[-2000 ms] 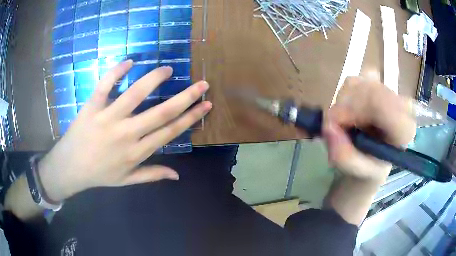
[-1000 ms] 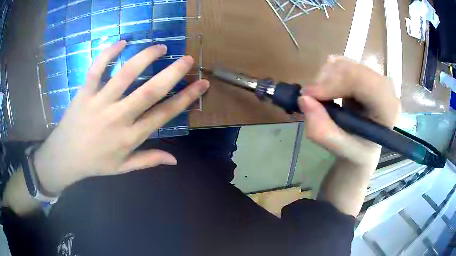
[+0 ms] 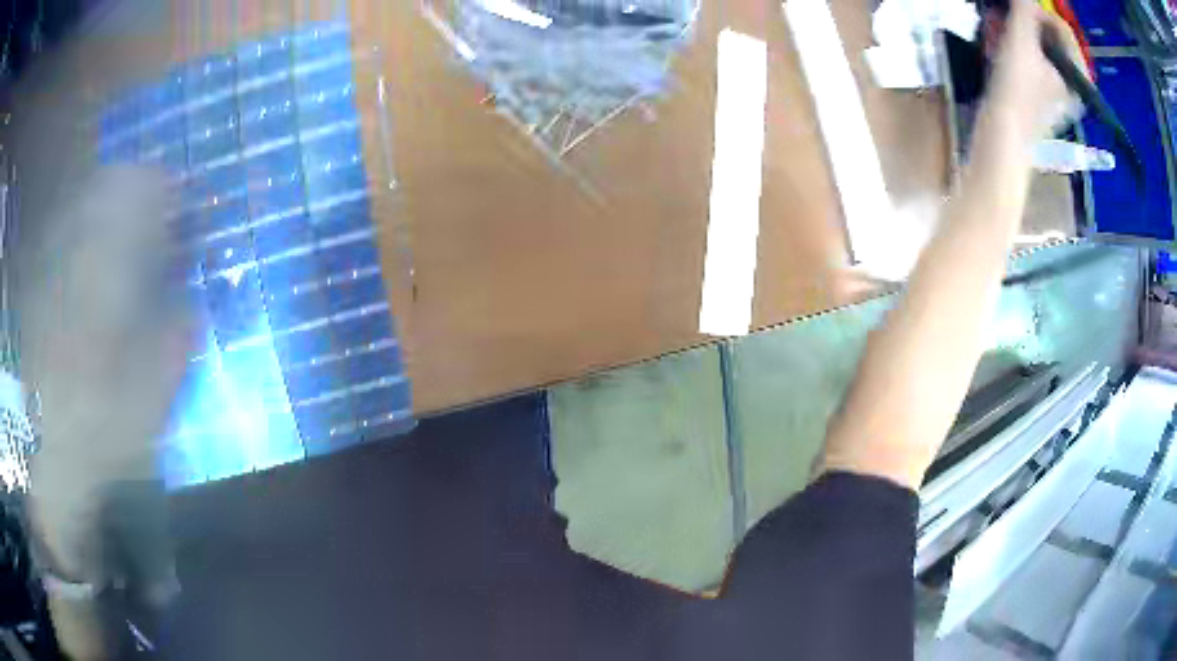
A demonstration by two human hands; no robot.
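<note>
The blue solar cell string lies on the brown tabletop at the left, crossed by silver lines. A thin bus ribbon runs along its right edge. My left hand is a strong blur at the string's left edge; its fingers cannot be made out. My right hand is small at the far upper right, at the end of my outstretched arm. The black soldering iron shows at this hand, its dark end and cable curving down to the right; its tip is hidden.
A short ribbon pile lies at the top middle. Two white insulating strips lie right of it. A white crumpled wipe is near my right hand. A blue tray is at the far right. The table's front edge runs below.
My right hand has moved with the iron from the bus ribbon to the far upper right. My left hand has moved left off the string's middle. The view has shifted and tilted.
</note>
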